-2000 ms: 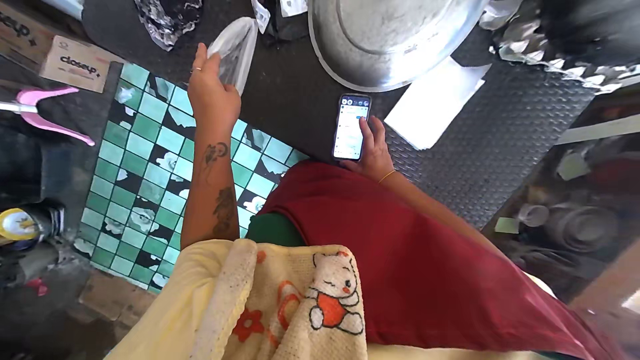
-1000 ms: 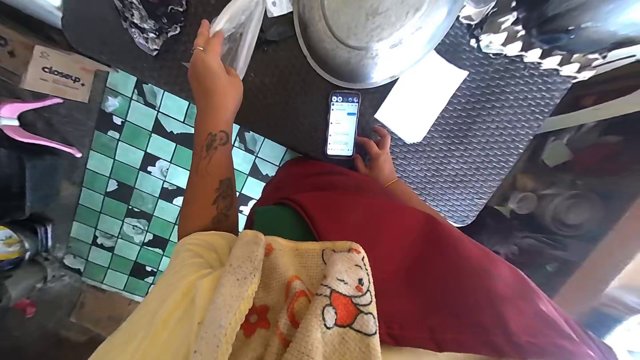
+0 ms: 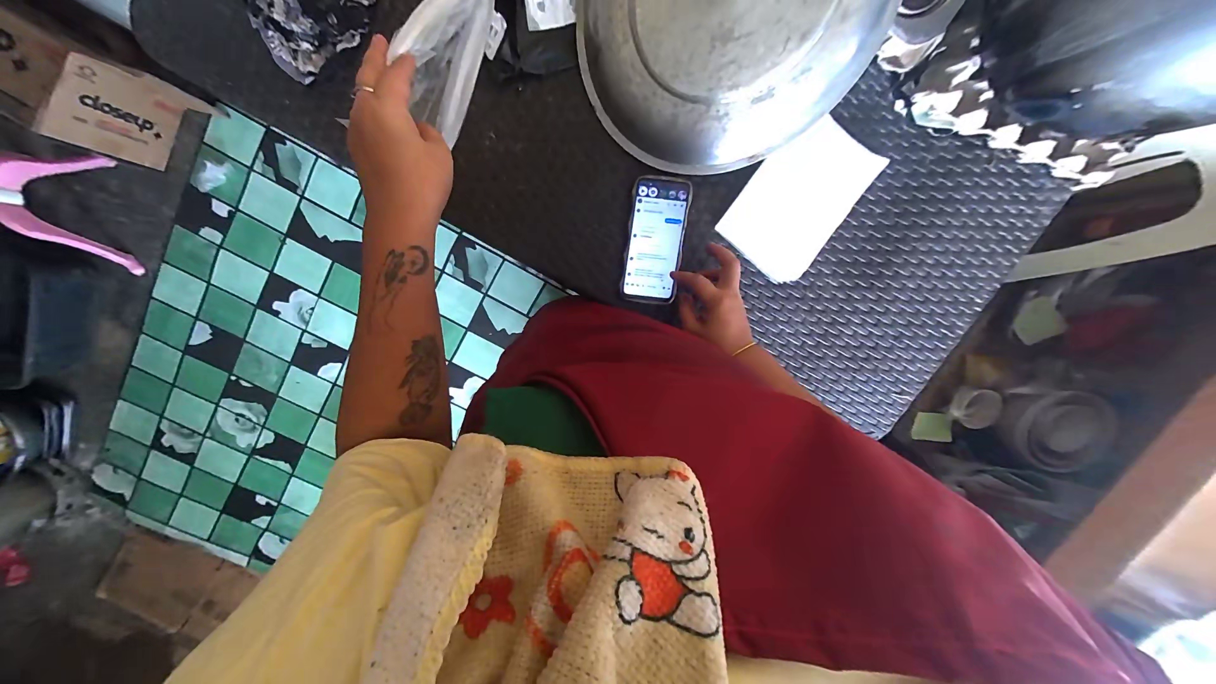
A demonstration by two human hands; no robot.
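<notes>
My left hand (image 3: 401, 142) is at the upper left with its fingers on a clear plastic bag (image 3: 458, 71). A ring is on one finger. My right hand (image 3: 712, 299) lies beside a smartphone (image 3: 655, 237) with a lit screen, a fingertip at the phone's lower right edge. The phone rests on the dark mat, below a large upturned metal basin (image 3: 741, 76). White paper sheets (image 3: 803, 199) lie right of the phone, close to the basin's rim.
Crumpled foil-like plastic (image 3: 309, 33) lies left of the bag. A cardboard box (image 3: 119, 112) and a pink plastic object (image 3: 66, 223) are at the far left. A shiny dark pot (image 3: 1102, 66) stands at the upper right, above the textured mat (image 3: 893, 285).
My right hand was around the phone's lower edge with a finger over its screen; it has moved off the screen to the phone's right side. My left hand stays at the plastic bag.
</notes>
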